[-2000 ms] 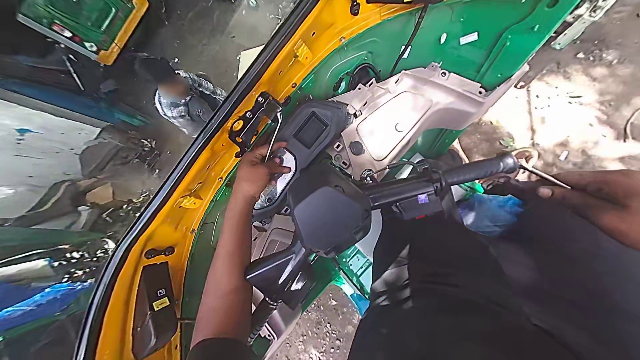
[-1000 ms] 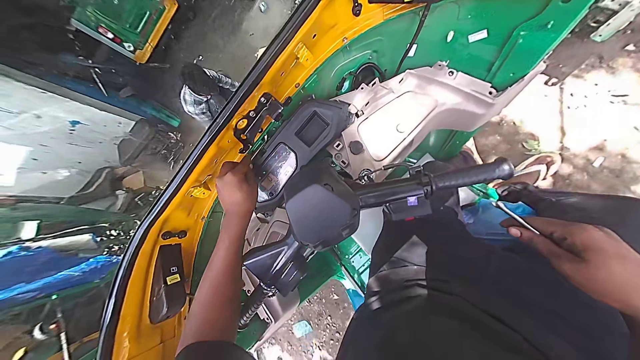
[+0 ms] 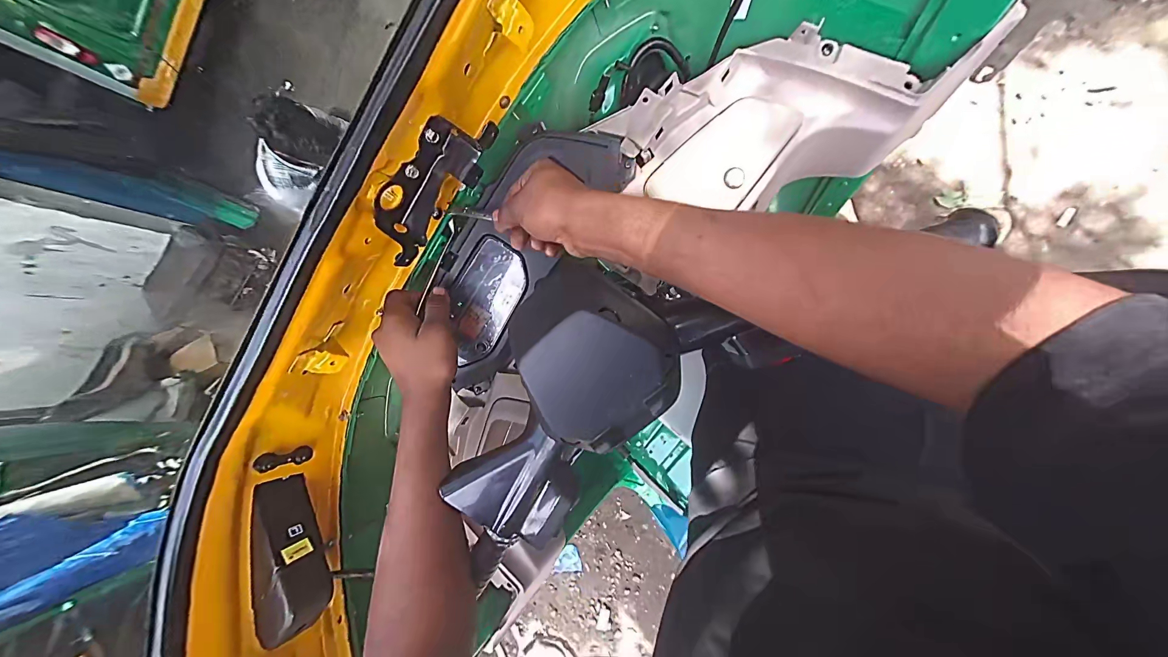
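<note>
My right hand [image 3: 546,212] reaches across the handlebar and grips a thin metal tool [image 3: 470,215], whose far end is beside the black metal bracket [image 3: 420,187] on the yellow windshield frame. Just below, my left hand [image 3: 418,342] holds a thin dark rod [image 3: 429,290] between thumb and fingers, at the edge of the instrument cluster [image 3: 491,297]. What the rod's upper end touches cannot be made out. The dark plastic handlebar cover [image 3: 598,379] lies below and right of both hands.
A beige plastic dash panel [image 3: 730,151] lies against the green body panel [image 3: 912,32]. The left handlebar grip and lever area [image 3: 511,493] projects below. A wiper motor cover [image 3: 292,561] sits on the lower frame. Beyond the windshield, a person [image 3: 297,155] is partly visible.
My right hand has come from the far right, beyond the handlebar grip, to the bracket with its thin tool. My left hand is still by the instrument cluster. The view is closer in.
</note>
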